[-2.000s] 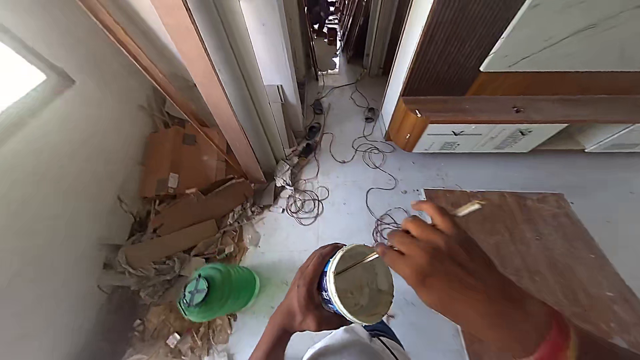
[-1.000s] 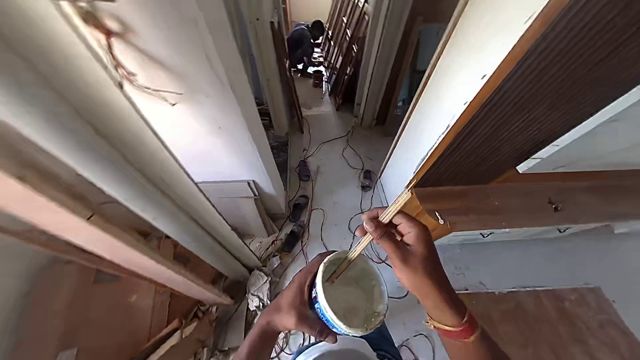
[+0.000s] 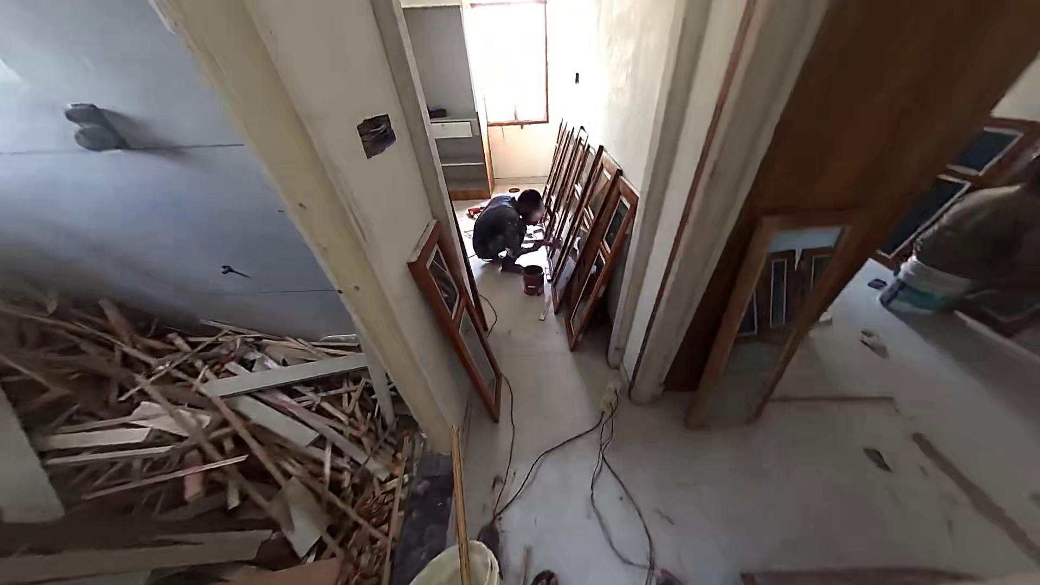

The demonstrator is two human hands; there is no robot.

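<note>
At the bottom edge of the head view, a pale round tub (image 3: 465, 566) is partly cut off by the frame. A thin wooden stick (image 3: 460, 504) rises steeply out of it. Neither of my hands shows, so what holds the tub and the stick is hidden below the frame. Dark cables (image 3: 561, 445) run over the pale floor just beyond the tub.
Scrap wood (image 3: 268, 422) is heaped on the left. Wood-framed panels (image 3: 597, 244) lean along the passage wall, another (image 3: 459, 317) opposite. A person (image 3: 500, 231) crouches near a dark bucket (image 3: 533, 279). At right, another person (image 3: 987, 236) sits on a tub (image 3: 926, 286) beyond a doorway.
The view has moved forward and tilted up toward the passage. Both hands, seen earlier on the tub and the stick, have left the picture. The tub now shows only at the bottom edge.
</note>
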